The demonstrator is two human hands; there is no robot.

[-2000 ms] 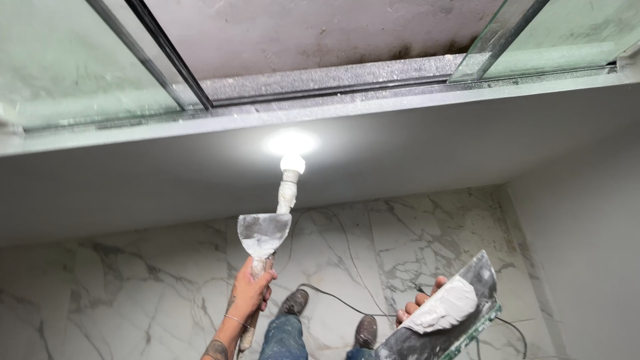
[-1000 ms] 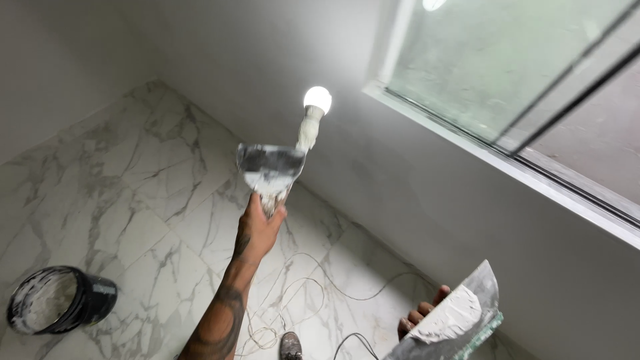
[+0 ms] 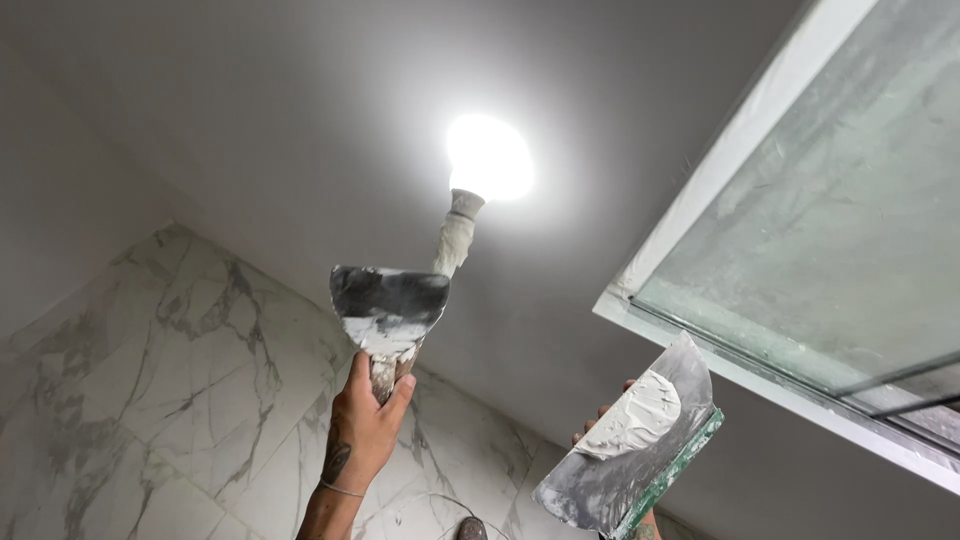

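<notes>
My left hand (image 3: 369, 420) grips the handle of a putty knife (image 3: 390, 304), whose broad metal blade points up and carries smeared white compound. The same hand also holds the stick of a lamp, a lit bulb (image 3: 489, 157) on a wrapped holder (image 3: 454, 241), close to the wall. At the lower right, my right hand (image 3: 600, 420) holds a wide steel blade with a green edge (image 3: 634, 457); its fingers show behind the blade's upper edge and its palm is hidden. A thick heap of white compound (image 3: 637, 415) lies on that blade.
A grey wall (image 3: 247, 135) runs behind the lamp. On the right is a window with a pale frame (image 3: 660, 255) and greenish glass (image 3: 847, 195). Below lies a marble-patterned tile floor (image 3: 217, 375) with a thin cable (image 3: 442, 495) and the tip of a shoe (image 3: 472, 529).
The view has turned strongly, from the window and floor toward the wall beside the window. The bucket seen one second ago is out of view. Both hands keep hold of their tools.
</notes>
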